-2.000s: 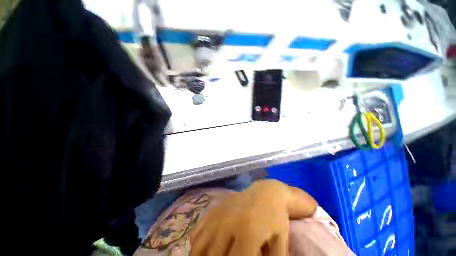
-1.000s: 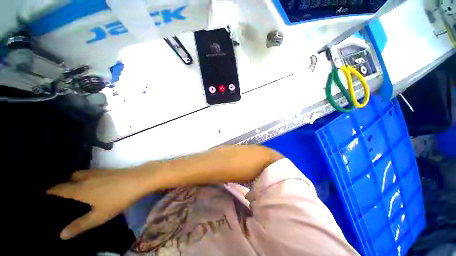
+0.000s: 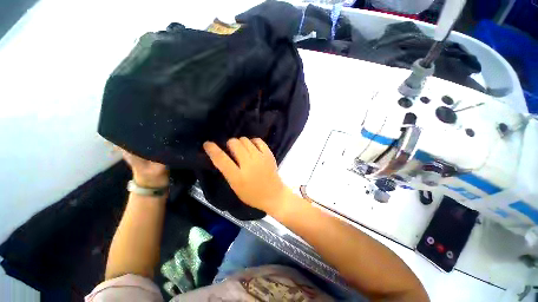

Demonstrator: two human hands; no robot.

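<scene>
A black garment is bunched up over the left part of the white table. My left hand, with a pale band at the wrist, holds its lower left edge; the fingers are partly hidden behind the cloth. My right hand grips the garment's lower front, with bent fingertips on top of the cloth and the thumb not visible. The white sewing machine stands to the right, its presser foot area apart from the garment.
A smartphone with a dark screen and a small black looped item lie on the machine bed. A ruled strip runs along the table front. Dark cloths lie in a white-rimmed trough behind. More dark cloth hangs at lower left.
The view has swung left. My right hand, earlier spread over dark cloth at lower left, is now on the raised garment. My left hand has come into view. The scissors and blue crate have left view.
</scene>
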